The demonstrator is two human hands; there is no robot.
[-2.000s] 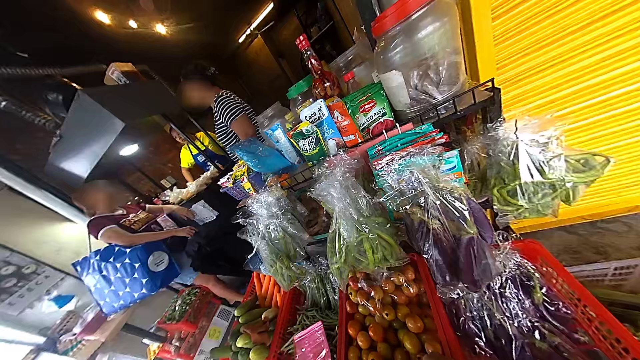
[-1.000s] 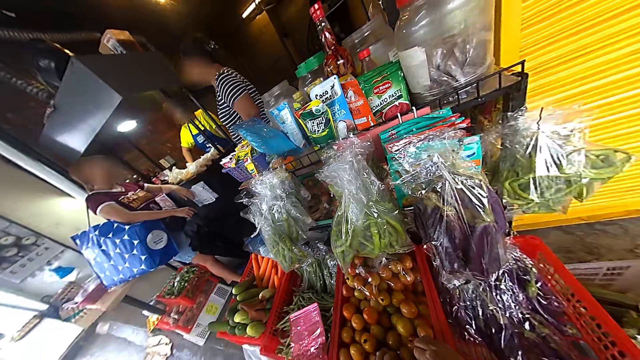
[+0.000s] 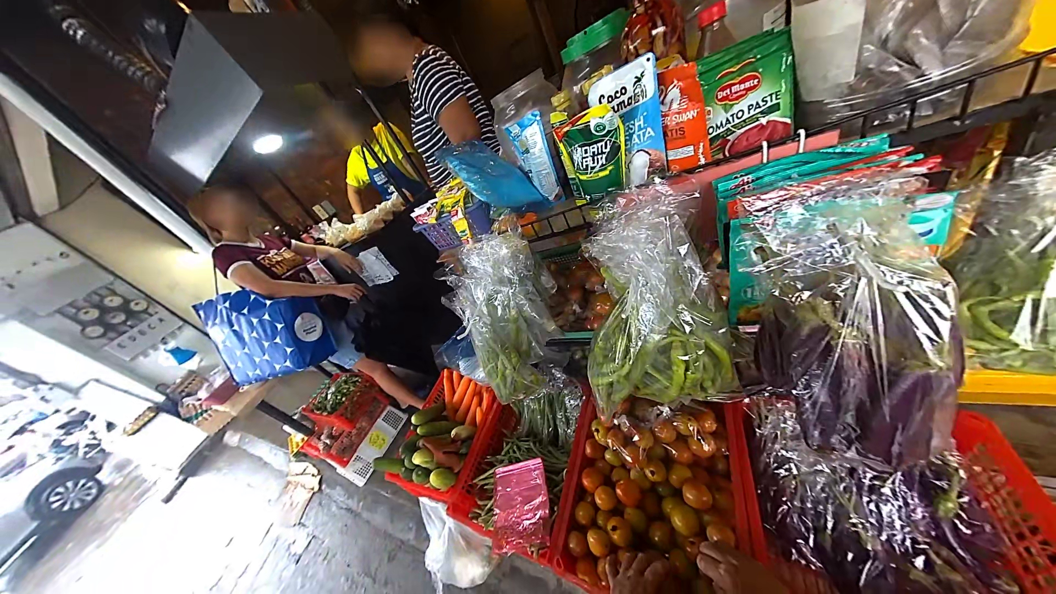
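My left hand (image 3: 639, 573) is at the bottom edge, its fingers over the tomatoes (image 3: 627, 495) in a red plastic crate (image 3: 742, 478). Close to its right, my right hand (image 3: 730, 569) reaches over the same crate near its right wall. Most of both hands is cut off by the frame, and whether either holds a tomato cannot be told. The tomatoes are red, orange and greenish. Above the crate hangs a clear plastic bag of long green peppers (image 3: 668, 355). Bagged eggplants (image 3: 866, 355) hang at the right, with more wrapped eggplants (image 3: 858, 511) below.
Left of the tomatoes are green beans (image 3: 516, 462) with a pink packet (image 3: 521, 499), then a crate of carrots (image 3: 466, 396) and cucumbers. A wire rack (image 3: 924, 103) holds sauce pouches and jars. A person with a blue bag (image 3: 264, 334) stands at a counter; others are behind.
Both hands now show over the tomatoes; one second ago only part of one hand showed at the crate's lower right, and none was plain before that.
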